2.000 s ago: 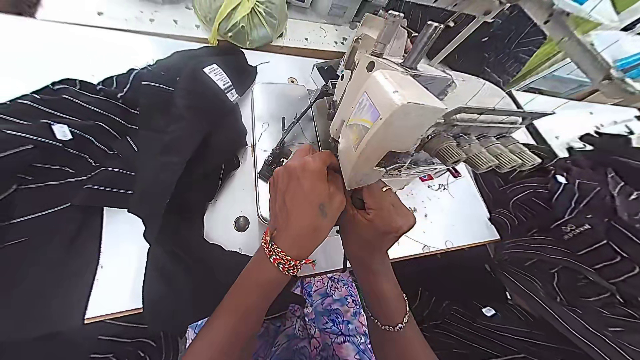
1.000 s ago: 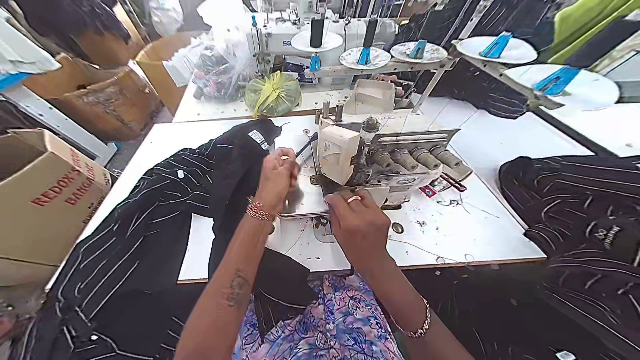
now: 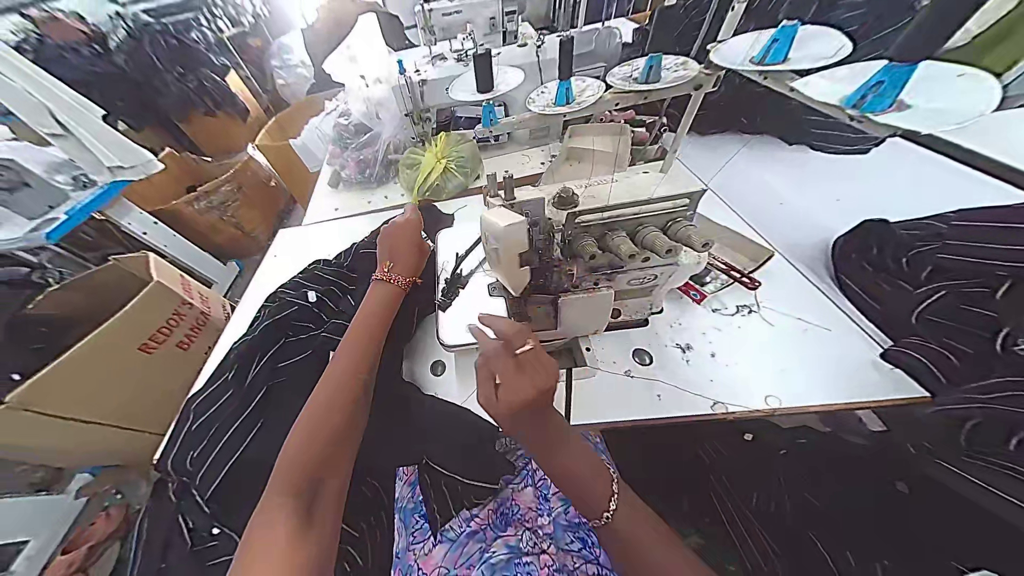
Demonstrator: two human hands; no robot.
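An overlock sewing machine (image 3: 592,248) stands on the white table in the middle of the head view. My left hand (image 3: 402,244) is at the top of a black striped garment (image 3: 320,312) left of the machine; its fingers are bent, and whether they grip the cloth cannot be told. My right hand (image 3: 512,364), fingers curled and apart, is just in front of the needle area, with no cloth seen in it. A small dark bundle of threads or trimmings (image 3: 456,280) lies on the machine's side plate between the hands.
A green knotted plastic bag (image 3: 438,168) sits behind my left hand. Thread stands with cones (image 3: 564,92) rise behind the machine. Red-handled snips (image 3: 734,272) lie right of it. Another dark striped garment (image 3: 952,280) is at the right, a cardboard box (image 3: 120,344) at the left.
Both hands were together at the machine; my left hand has moved up and left to the garment's top, and my right hand has come back from the needle area. The view has widened.
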